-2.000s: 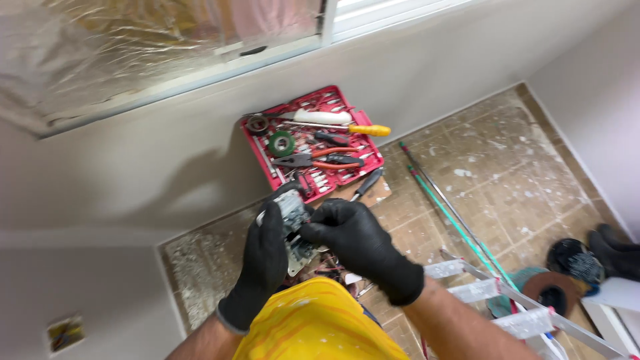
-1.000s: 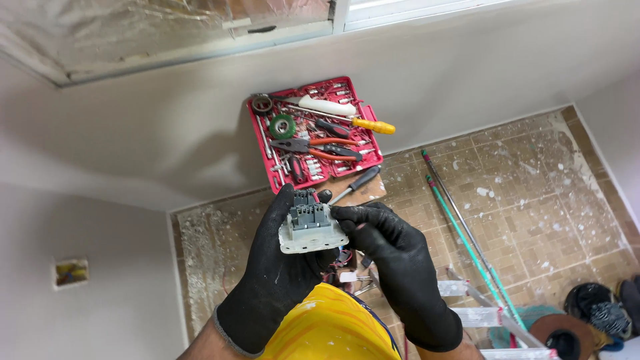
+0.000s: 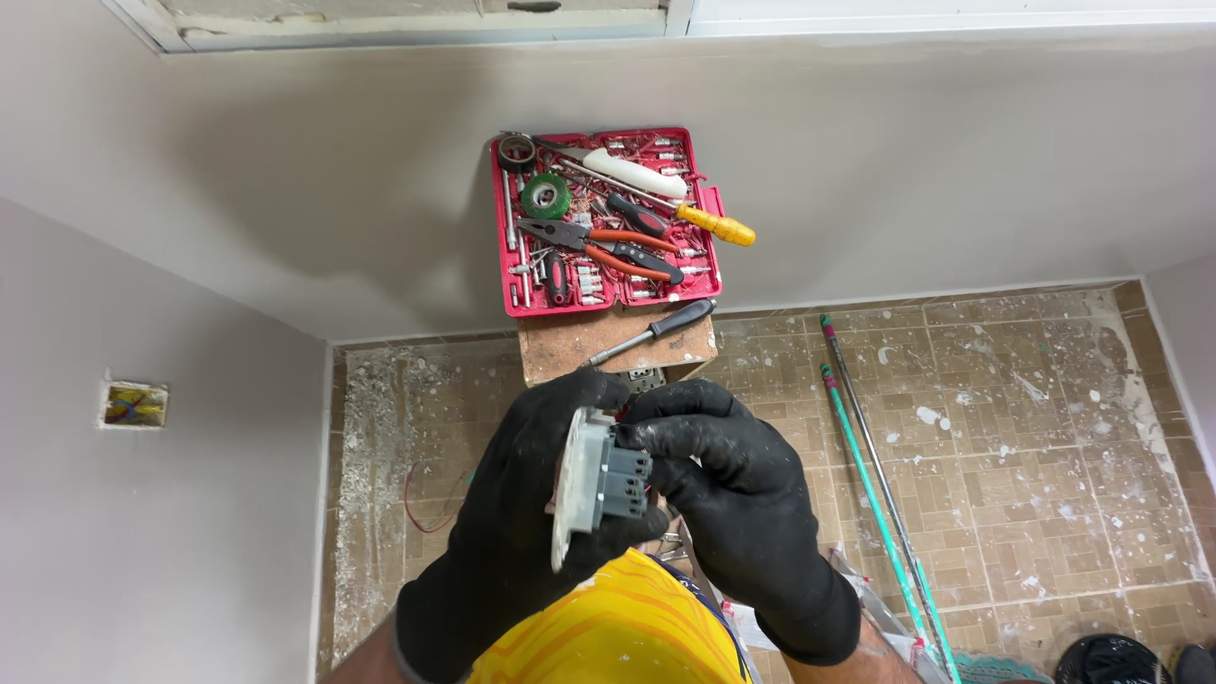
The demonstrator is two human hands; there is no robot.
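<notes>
In a black glove, my left hand grips an electrical switch or socket module, its pale mounting plate turned edge-on and its grey terminal blocks facing right. My right hand, also gloved in black, has its thumb and fingertips at the module's upper right; whether they pinch a small part cannot be seen. Beyond the hands, a screwdriver with a dark handle lies on a wooden box. Another socket module shows just past my fingers.
An open red tool case holds orange-handled pliers, green tape and a yellow-handled screwdriver. A wall box with wires is at left. Poles lie on the paint-spotted tiled floor, near part of a ladder.
The module has turned from its plate facing me to edge-on in my left hand. My right hand has moved in against its terminal side. The view has shifted.
</notes>
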